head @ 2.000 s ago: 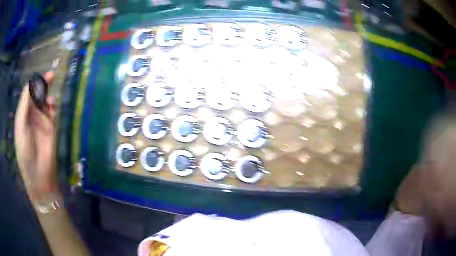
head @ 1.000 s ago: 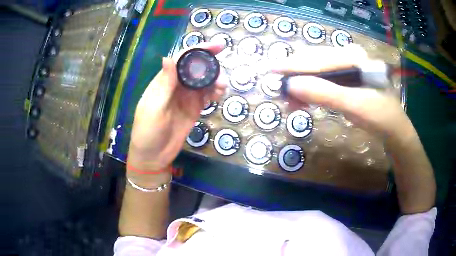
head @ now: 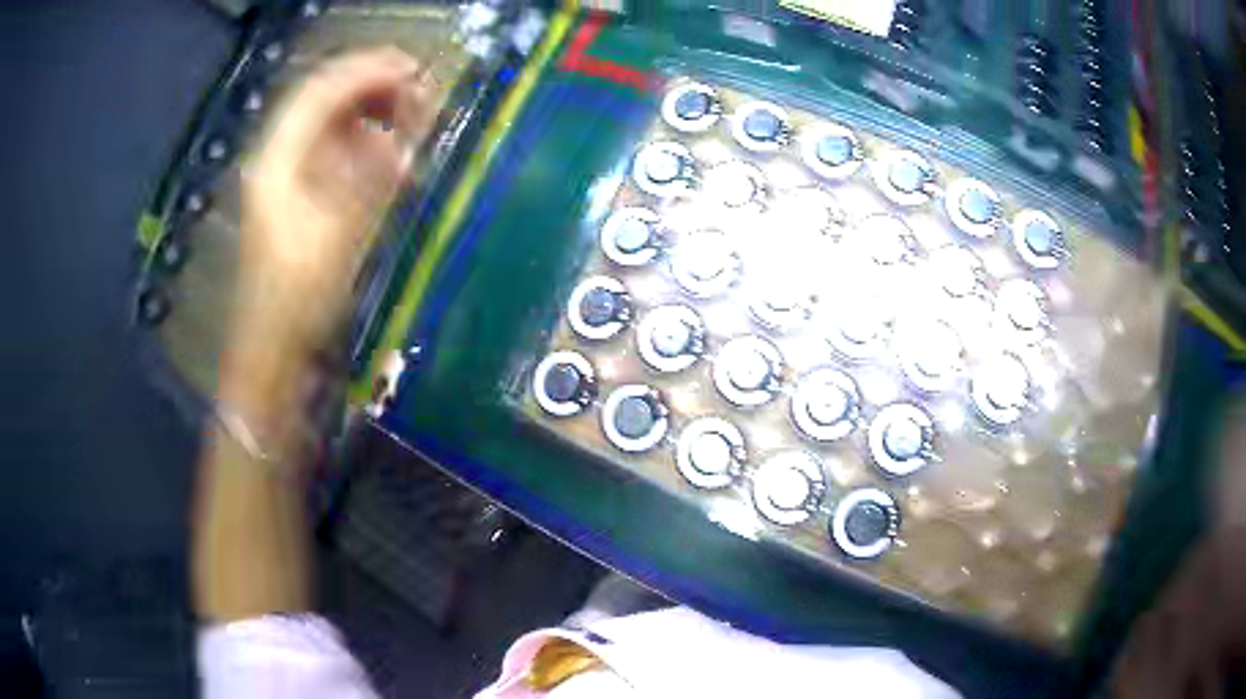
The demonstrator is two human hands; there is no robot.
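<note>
The clear brownish round-pocket blister tray [head: 1039, 546] lies in front of me. Lens units [head: 865, 522], seen as white rings with dark or bluish centres, fill its left and middle; strong glare washes out several. Its right part shows faint pockets. My left hand [head: 328, 150] is blurred over the supply tray [head: 205, 335] at the left, fingers curled; whether it holds a unit cannot be told. Black units [head: 153, 306] line that tray's outer edge. My right hand [head: 1182, 635] is a dim blur cut off at the lower right edge; no tool is visible in it.
Yellow tape [head: 458, 205] and blue tape run between the two trays on the green mat [head: 513, 178]. A red tape corner [head: 601, 62] lies at the blister tray's far left. Background trays with small black parts [head: 1039, 82] and a pale sheet [head: 840, 11] are at the far side.
My left hand has moved left from above the blister tray to the supply tray; the raised unit no longer shows. My right hand has withdrawn to the right edge. The view has tilted.
</note>
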